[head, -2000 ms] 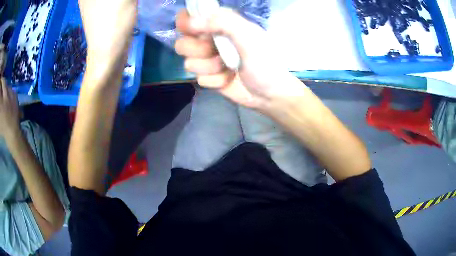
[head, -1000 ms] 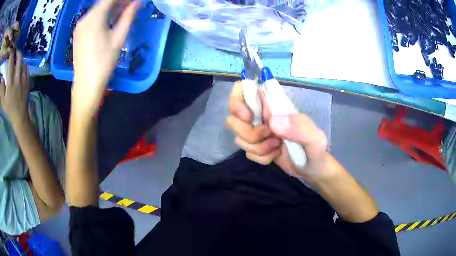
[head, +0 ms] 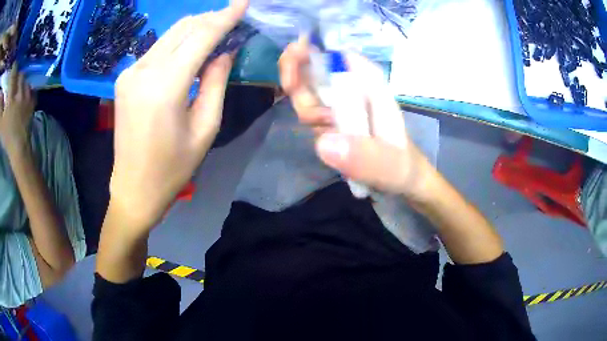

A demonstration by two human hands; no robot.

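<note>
My left hand [head: 163, 113] is over the near right edge of the left blue tray [head: 80, 81]. A blurred dark plastic piece [head: 234, 40] shows between its thumb and fingers, which seem to hold it. My right hand [head: 363, 143] is closed around the white-handled cutters [head: 353, 113], right of my left hand. The cutters are blurred; a blue collar shows, and the jaws point up toward the clear plastic bag [head: 346, 30]. Black parts [head: 110, 43] lie heaped in the left tray.
A white sheet [head: 452, 53] lies right of the bag. The right blue tray [head: 546, 113] holds scattered black parts on white. Another person's hand and arm [head: 23, 133] show at far left. A red stool [head: 542, 180] stands below the bench at right. The bench edge crosses in front of my lap.
My left hand has moved right, from over the left tray toward the bag, with a dark piece now between its fingers. My right hand has risen slightly with the cutters.
</note>
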